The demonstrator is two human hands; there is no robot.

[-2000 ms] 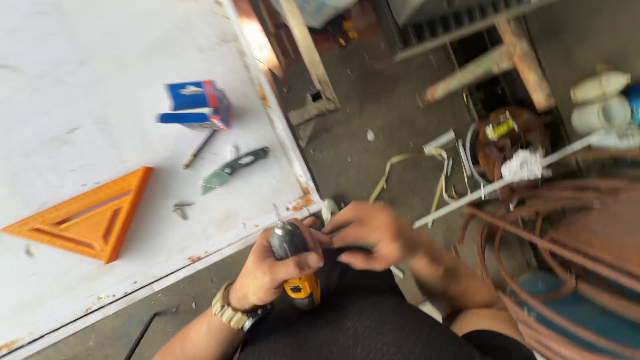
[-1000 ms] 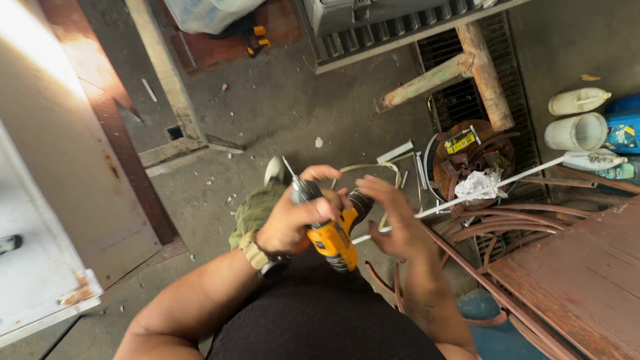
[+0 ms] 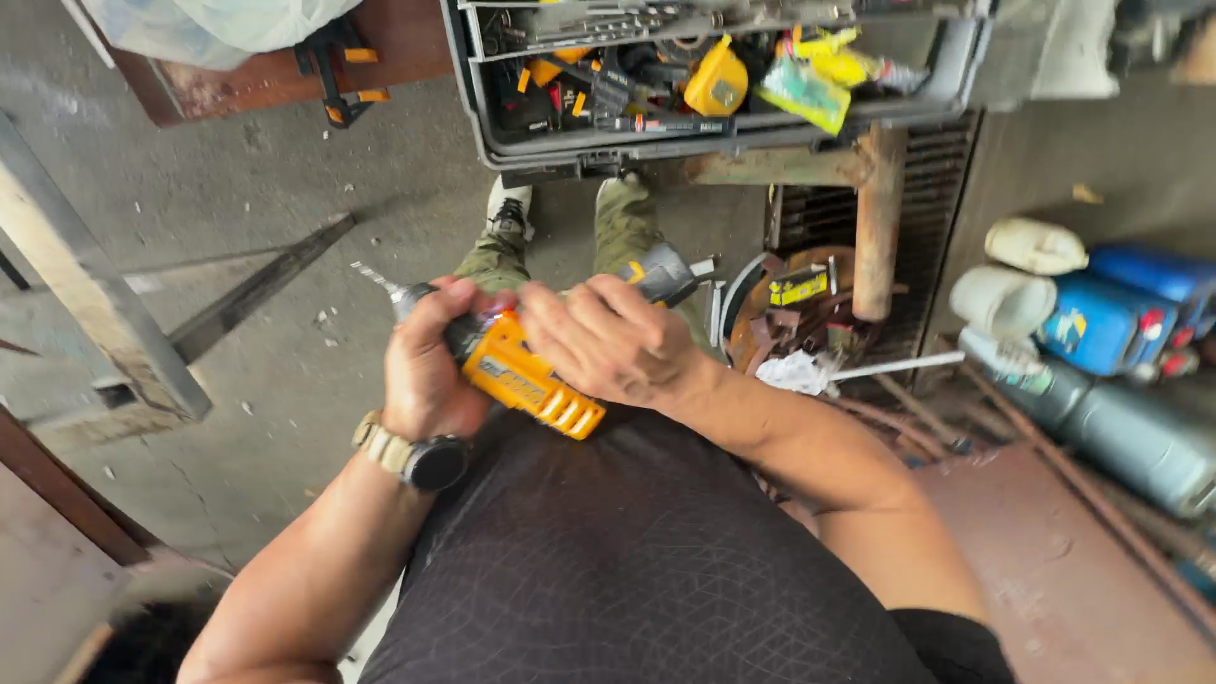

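A yellow and black cordless drill (image 3: 532,380) lies across the front of my body, its drill bit (image 3: 372,277) pointing to the upper left. My left hand (image 3: 432,356), with a watch on the wrist, is closed around the drill's front end near the chuck. My right hand (image 3: 608,337) is on the drill's body and the top of its handle, fingers bent over it. The drill's battery end (image 3: 660,274) shows beyond the right hand. Both hands are over my dark shirt and green trousers; part of the drill is hidden under the fingers.
Ahead stands an open toolbox (image 3: 608,152) holding a yellow tape measure (image 3: 717,78) and other tools. A metal frame (image 3: 104,285) is at left. At right are a round container of metal scraps (image 3: 774,328), a wooden post (image 3: 879,228), blue jugs (image 3: 1102,323) and a rusty metal sheet (image 3: 1035,560).
The view has swung from the white table to the toolbox. My right hand, apart from the drill's body one second ago, is now on it. The left hand still holds the drill.
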